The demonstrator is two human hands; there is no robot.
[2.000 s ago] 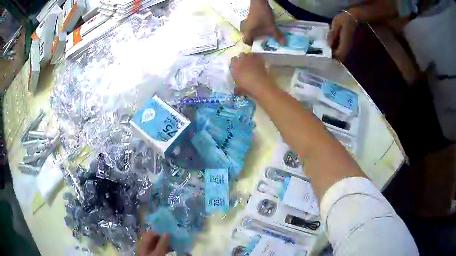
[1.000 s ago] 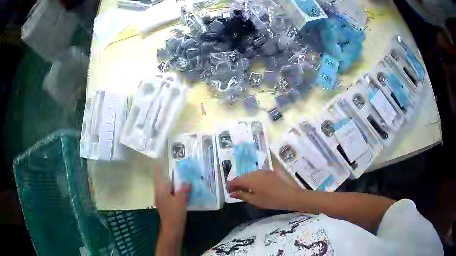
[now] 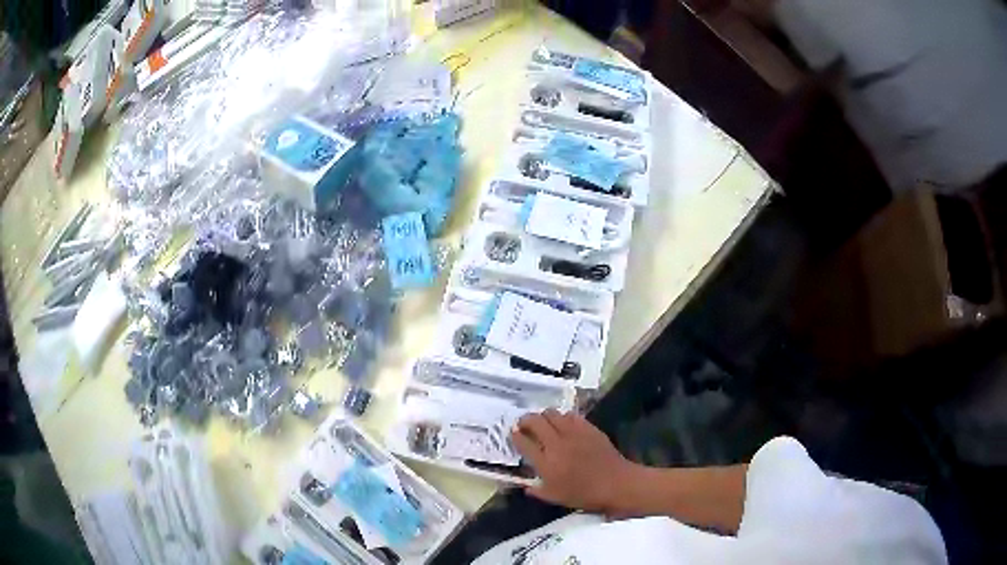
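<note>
My right hand (image 3: 569, 458) comes in from the lower right, its fingers closed on the near end of a white tray (image 3: 415, 447). That tray holds a coiled accessory, a dark cable and a white leaflet (image 3: 480, 439). Several filled trays, one with a leaflet (image 3: 532, 329) on top, run up and away in a row. Two more trays with light-blue sachets (image 3: 378, 502) lie at the bottom centre, the nearer one cut off by the edge. My left hand is not in view.
A heap of grey bagged pieces (image 3: 226, 370) covers the table's middle, with clear polybags (image 3: 210, 132) behind. A blue-and-white box (image 3: 305, 158) stands beside blue sachets (image 3: 411, 166). Empty trays (image 3: 177, 497) lie lower left, orange-white cartons (image 3: 83, 105) far left. The table edge is at right.
The view has swung right and up the table. My right hand has moved from a tray with a blue sachet to the neighbouring leaflet tray. My left hand has left the picture.
</note>
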